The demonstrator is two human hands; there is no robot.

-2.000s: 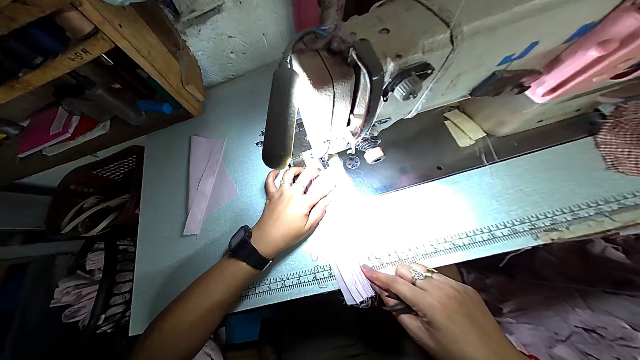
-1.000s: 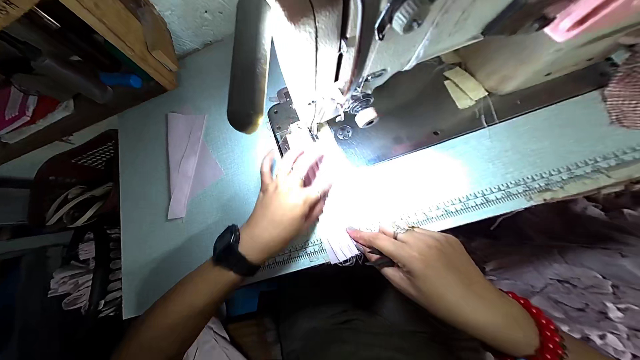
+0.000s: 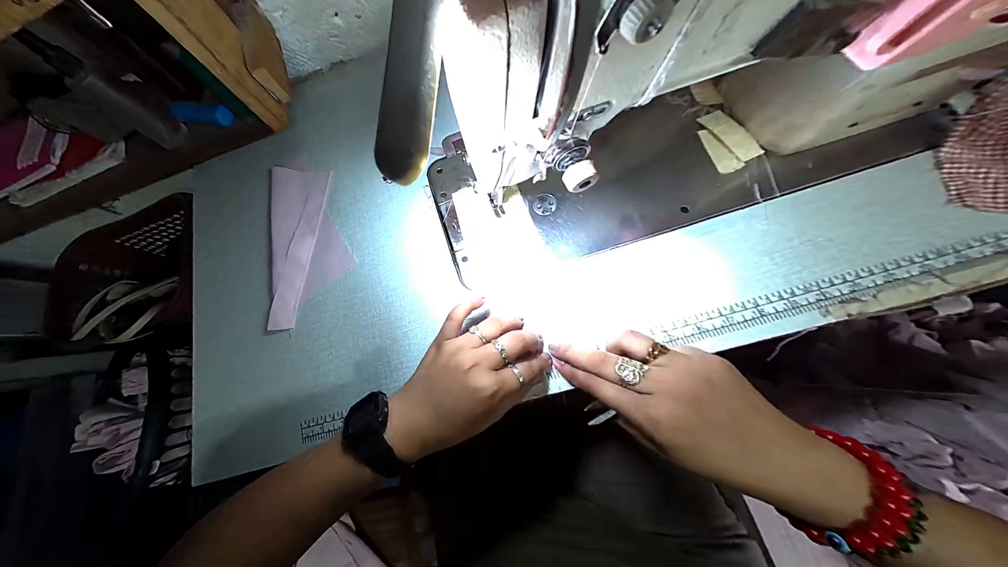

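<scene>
My left hand (image 3: 480, 366), with rings and a black watch, rests near the front edge of the table, palm down. My right hand (image 3: 646, 386), with rings and a red beaded bracelet, meets it fingertip to fingertip. Glare washes out whatever lies at the fingertips, so what they pinch cannot be told. A metal tip (image 3: 602, 417) shows under my right hand. Beyond the hands stands the sewing machine's needle and presser foot (image 3: 498, 201), over the bright needle plate. Folded pale pink fabric (image 3: 298, 244) lies on the table to the left.
A measuring tape (image 3: 772, 307) runs along the front edge of the table (image 3: 354, 339). A dark red basket (image 3: 118, 260) with fabric strips stands left. The machine's long rounded lamp or handle (image 3: 408, 94) hangs beside its head. Heaped pink fabric (image 3: 921, 378) lies at the right.
My left hand has drawn back from beside the presser foot toward the table's front edge, and now meets my right hand. The pale strip seen under my right fingers earlier is no longer distinct.
</scene>
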